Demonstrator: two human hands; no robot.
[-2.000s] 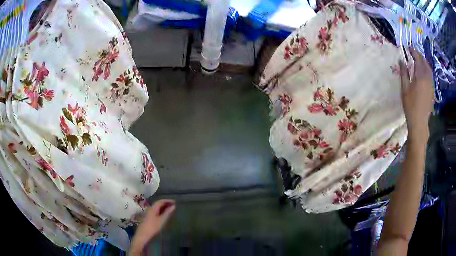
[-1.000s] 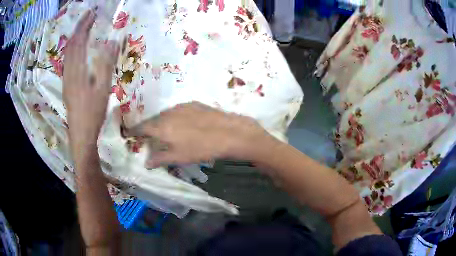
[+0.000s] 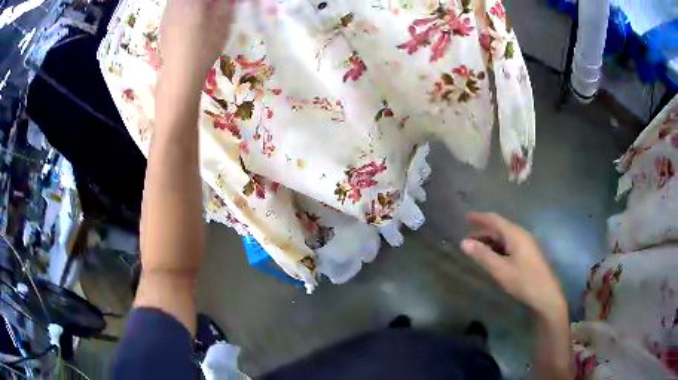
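Note:
A cream floral garment (image 3: 297,141) with pink-red flowers hangs in the upper middle, its top cut off by the picture's edge. A white scalloped edge shows below its floral cloth. My left hand (image 3: 195,26) is at the top edge in front of the garment's left part, blurred and cut off, so its fingers and any grip are hidden. My right hand (image 3: 513,260) is in the air right of the garment's lower edge, thumb and fingers apart, empty.
More floral garments (image 3: 639,267) hang at the right edge. A white pipe (image 3: 591,48) stands at the upper right beside blue plastic. A blue basket (image 3: 260,256) is partly hidden below the garment. Dark cluttered items fill the left side.
The view has turned left. My right hand has left the floral cloth and moved right and down. My left hand is now higher in the picture. The garment now hangs with its scalloped edge showing.

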